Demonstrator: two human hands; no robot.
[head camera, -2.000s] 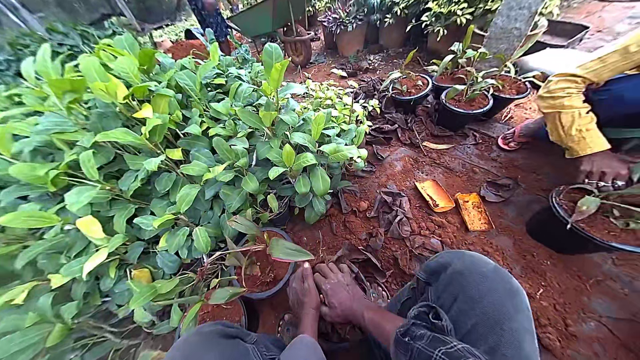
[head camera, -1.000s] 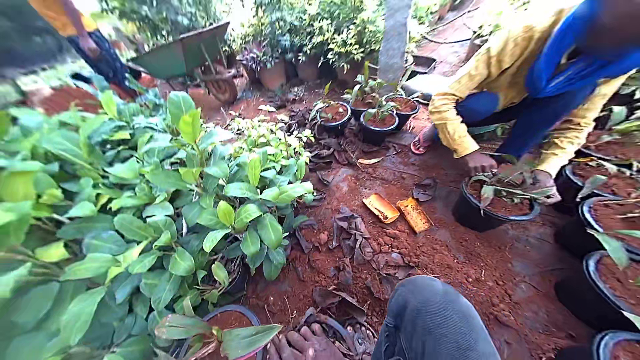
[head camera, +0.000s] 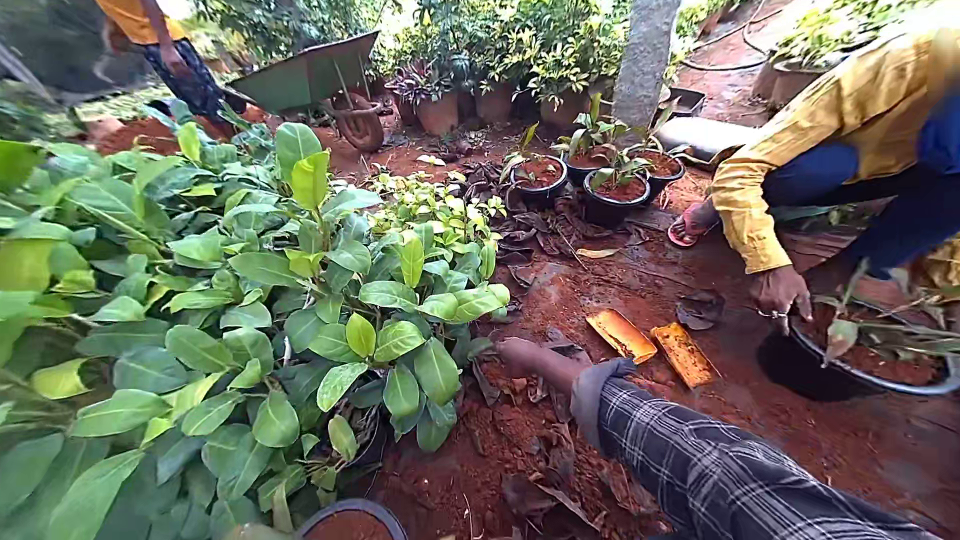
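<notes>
My right hand (head camera: 517, 355) reaches forward at the end of a plaid sleeve, to the right edge of the dense leafy green plants (head camera: 300, 315). Leaves hide its fingers, so what they touch does not show. My left hand is not clearly in view. At the bottom edge stands a black pot of red soil (head camera: 352, 525), partly cut off. Two orange trough-shaped pieces (head camera: 622, 336) lie on the red soil to the right of my right forearm, among dark plastic scraps (head camera: 700, 309).
A co-worker in a yellow shirt (head camera: 810, 127) crouches at right, one hand at a potted plant (head camera: 885, 360). Several small black pots (head camera: 616, 196) stand ahead near a stone post (head camera: 645, 60). A green wheelbarrow (head camera: 307, 75) and another person (head camera: 161, 52) are at the back left.
My right hand has left the black pot near my legs and reached forward to the plants' edge. The view has shifted, showing more of the back left.
</notes>
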